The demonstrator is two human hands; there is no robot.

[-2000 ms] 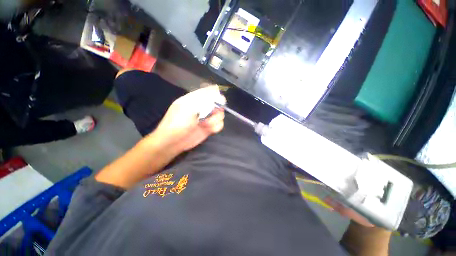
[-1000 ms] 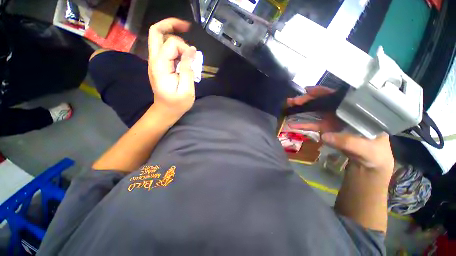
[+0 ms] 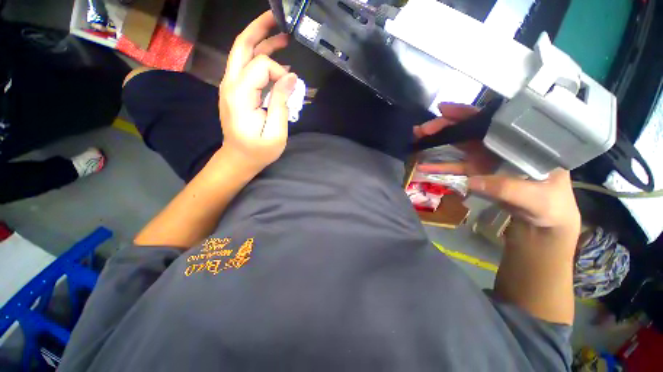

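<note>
My left hand [image 3: 253, 120] pinches a small crumpled white wipe [image 3: 296, 100]. Its raised index finger is beside the near left corner of the dark metal laptop-type housing [image 3: 331, 49]; I cannot tell if they touch. My right hand [image 3: 534, 197] holds a bulky light-grey powered gun tool [image 3: 556, 123] with a long white barrel. Its fingers are wrapped around the dark grip below the body and partly hidden. The barrel points left over the housing, with its front end above the slotted metal part. The thin tip is hard to make out.
A green mat [image 3: 590, 33] lies at the upper right. A pale parts box [image 3: 94, 33] with a red flap is at the upper left. A blue frame [image 3: 58, 280] is at the lower left. A cable runs right of the tool. Another person's shoe [image 3: 89, 162] shows at the left.
The tool has moved up from across my lap to over the housing. My left hand, with the wipe, has come off the tool's thin tip and moved up and left to the housing's corner.
</note>
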